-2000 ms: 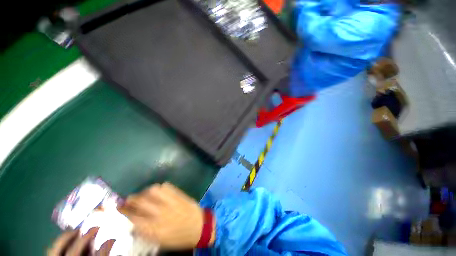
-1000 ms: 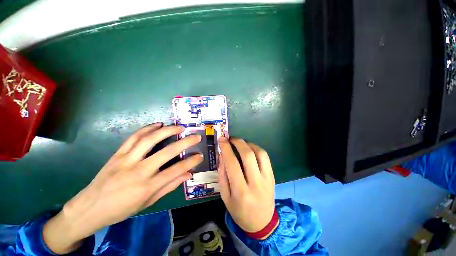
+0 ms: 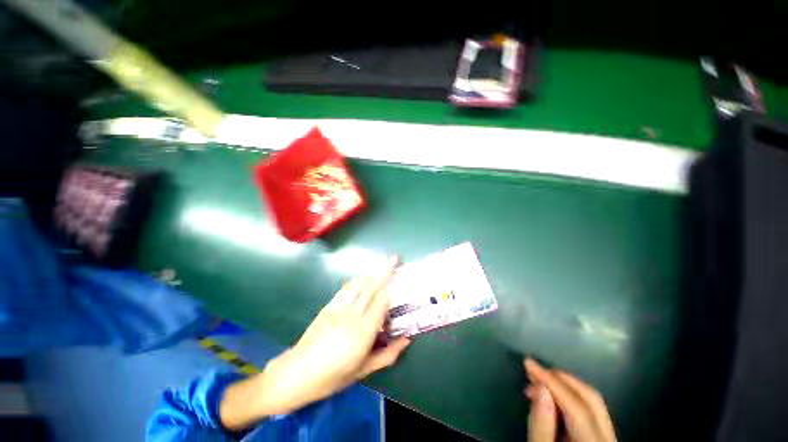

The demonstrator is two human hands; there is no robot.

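Note:
A phone body (image 3: 449, 289) with a pink-red rim and washed-out white inside lies at an angle near the bench's front edge. My left hand (image 3: 333, 341) is on its left end, with the thumb at the near edge and the fingers over the top. My right hand (image 3: 566, 401) is apart from the phone, at the bottom right and cut off by the picture's edge. Its thumb and index finger are close together; whether a small thing is between them cannot be told.
A red bin (image 3: 302, 177) with cream slivers stands behind the phone. A white strip (image 3: 484, 168) borders the green belt, where another phone (image 3: 488, 73) rests by a dark carrier (image 3: 371, 73). A black tray (image 3: 756, 259) is at right. A blue sleeve (image 3: 95, 298) shows at left.
The view has swung left. The phone is turned and no longer under both hands. My right hand has moved off it to the right; my left hand has shifted onto its left end.

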